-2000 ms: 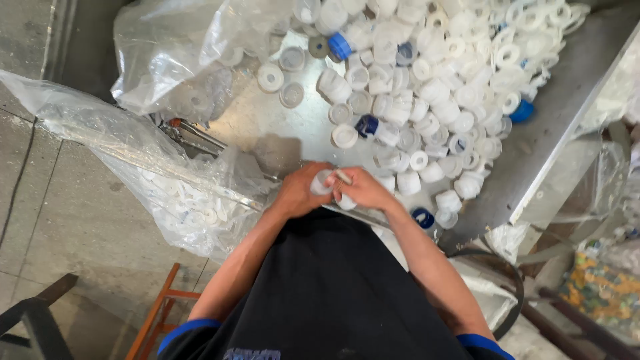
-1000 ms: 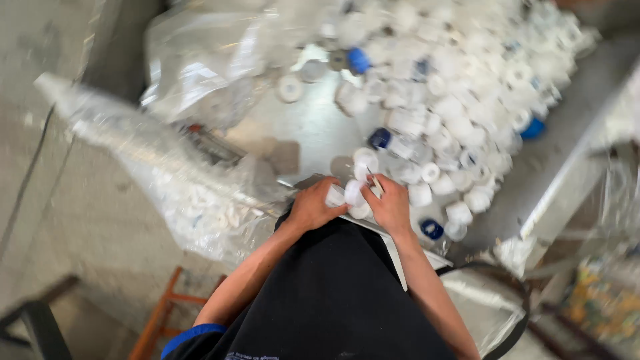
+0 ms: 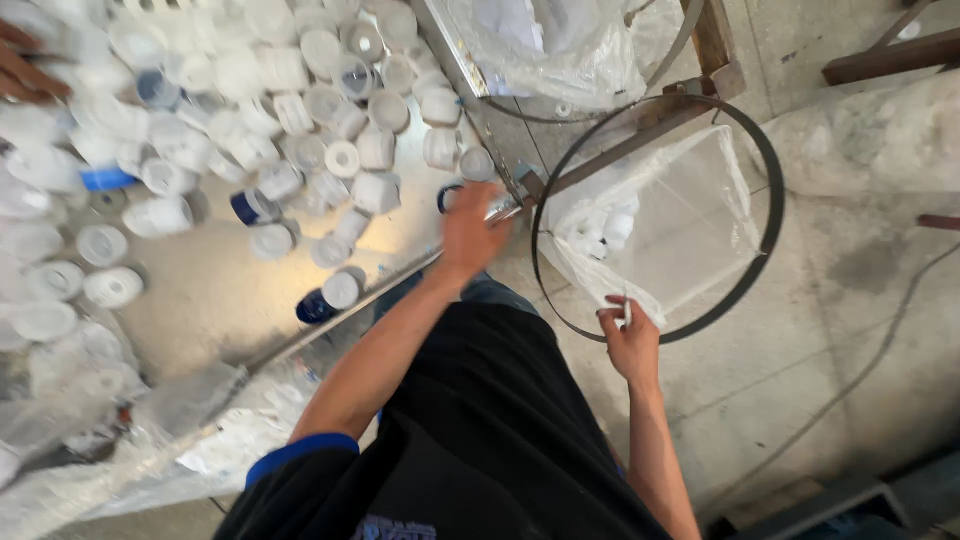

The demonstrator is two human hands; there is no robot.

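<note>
My left hand (image 3: pixel 472 225), blurred, is over the corner of the metal table (image 3: pixel 225 300), beside a dark blue ring-shaped cap (image 3: pixel 445 198); whether it holds anything cannot be made out. My right hand (image 3: pixel 631 341) holds a thin whitish tool (image 3: pixel 628 309) between thumb and fingers, at the near rim of a black hoop (image 3: pixel 777 187). A clear plastic bag (image 3: pixel 682 225) hangs inside the hoop, with several white plastic pieces (image 3: pixel 616 225) in it. White plastic caps (image 3: pixel 375 193) are heaped over the table. Near its front edge a white cap (image 3: pixel 341 289) touches a dark blue one (image 3: pixel 313 307).
Another person's hand (image 3: pixel 30 67) reaches into the heap at the far left. A clear bag (image 3: pixel 555 45) of pale material stands beyond the table's right corner. A brown metal bar (image 3: pixel 622 157) passes under the hoop. A cable (image 3: pixel 885 345) runs along the floor.
My hands were together over the table's front edge with white caps between them; now they are apart, the right one at the hooped bag. The view has swung far to the right.
</note>
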